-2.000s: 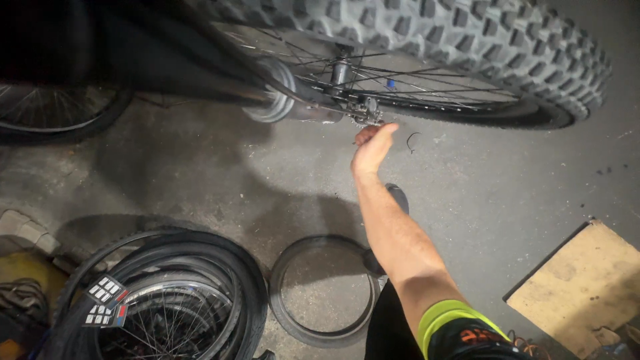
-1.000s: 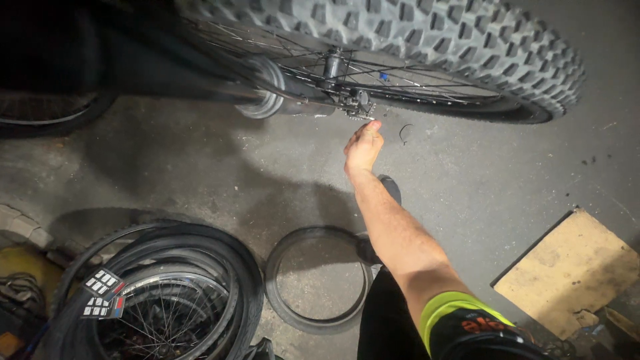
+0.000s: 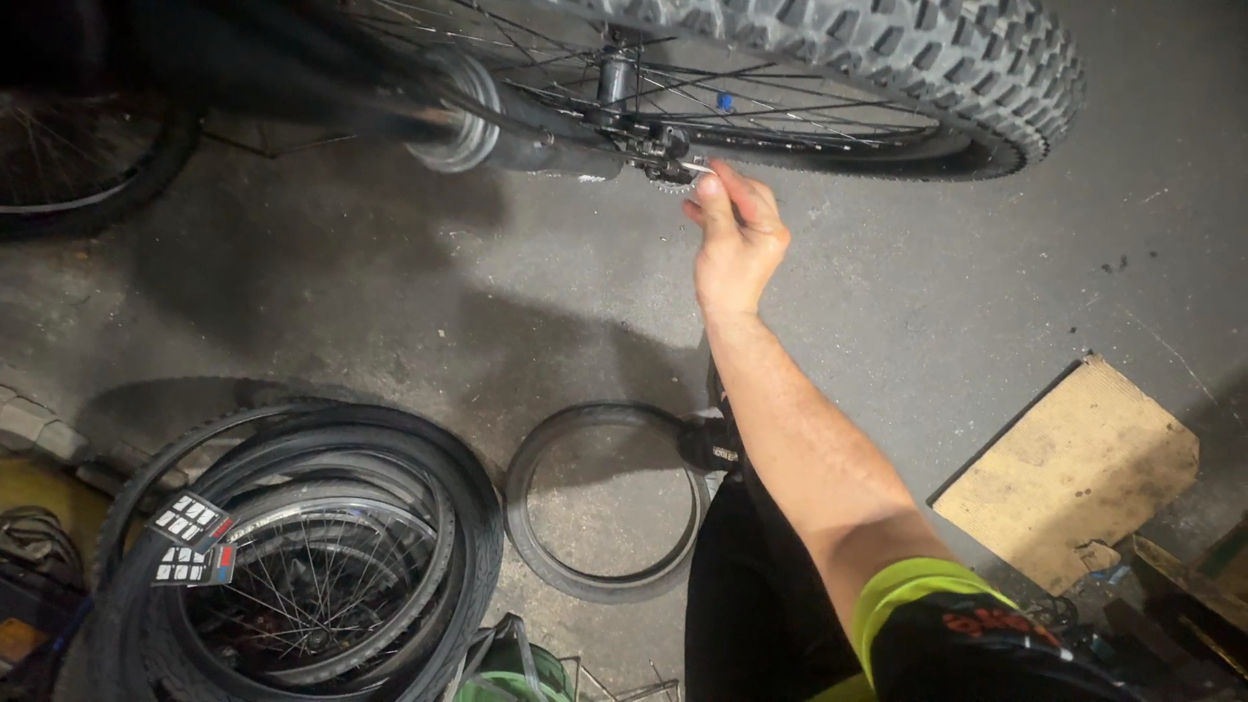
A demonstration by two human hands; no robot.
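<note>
My right hand (image 3: 736, 234) reaches up from the lower right, thumb and fingers pinched on a thin pale strip-like piece (image 3: 697, 168). The tip of this piece is at a small dark metal mechanism (image 3: 663, 156), apparently a disc brake caliper, beside the wheel hub (image 3: 615, 80). The mechanism lies by the end of a dark tube (image 3: 561, 146), likely a fork leg, with a light ring collar (image 3: 478, 112). A spoked bicycle wheel with a knobbly tyre (image 3: 877, 49) spans the top; a blue piece (image 3: 723, 100) shows among its spokes. My left hand is not in view.
Stacked tyres and spoked wheels (image 3: 468, 546) lie at the lower left, with printed cards (image 3: 190, 520) on them. Beside them are a single tyre (image 3: 522, 517) and a green container (image 3: 507, 682). Cardboard (image 3: 1082, 468) lies right on the concrete floor. Another wheel (image 3: 146, 185) is at the left.
My right hand has gone from a looser pose just below the mechanism to a pinch on the pale piece. The view has shifted closer to the wheel.
</note>
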